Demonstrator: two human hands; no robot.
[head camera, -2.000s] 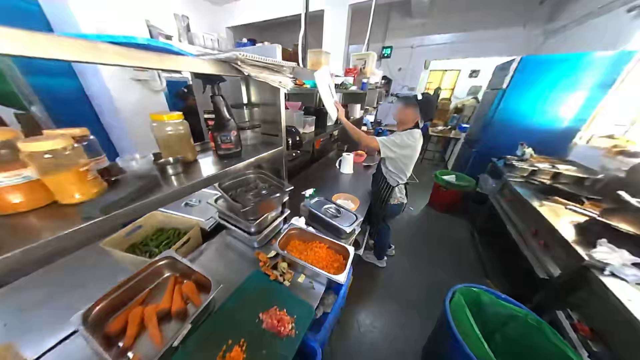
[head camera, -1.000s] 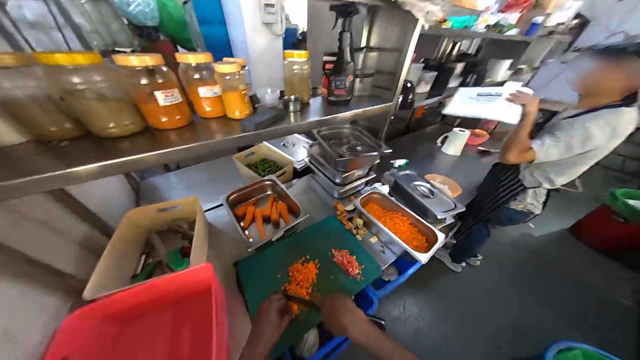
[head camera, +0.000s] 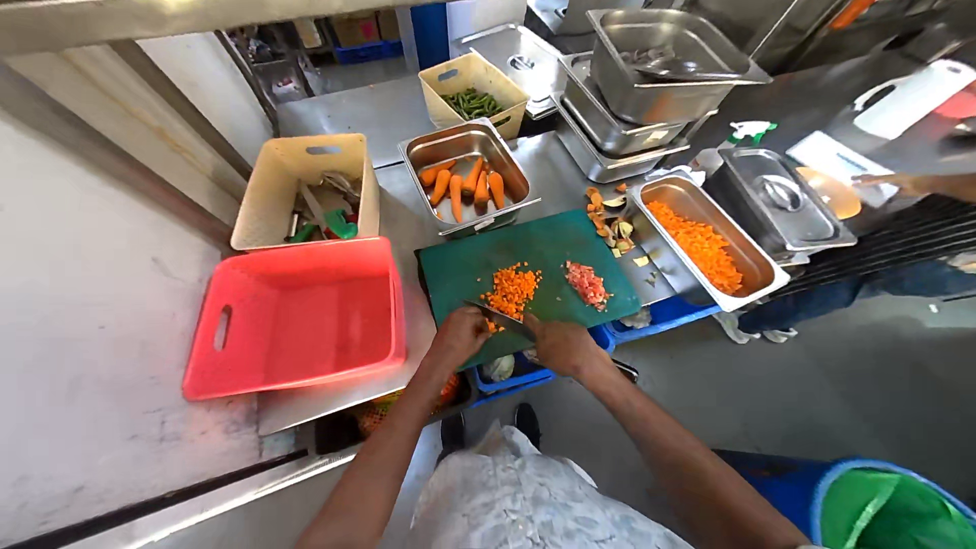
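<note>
On a green cutting board (head camera: 549, 244), my right hand (head camera: 563, 345) grips the handle end of a kitchen knife (head camera: 499, 317), its blade pointing left across the near edge of a heap of diced carrot (head camera: 515, 288). My left hand (head camera: 463, 335) is at the blade's tip end with its fingers bent; whether they pinch the blade or a piece of carrot cannot be told. Chopped pink-red pieces (head camera: 586, 286) lie to the right of the carrot. Behind the board is a steel pan (head camera: 522, 200) of whole carrots (head camera: 456, 197).
A red crate (head camera: 305, 320) and a beige bin of utensils (head camera: 255, 198) stand at left. Right of the board are vegetable trimmings (head camera: 624, 229) and a steel pan of diced carrot (head camera: 701, 248). Stacked pans stand behind. A co-worker's hand (head camera: 888, 181) touches a white sheet at right.
The view has swung down and left onto the board. The co-worker's white sheet, held up before, is now low beside the lidded pan.
</note>
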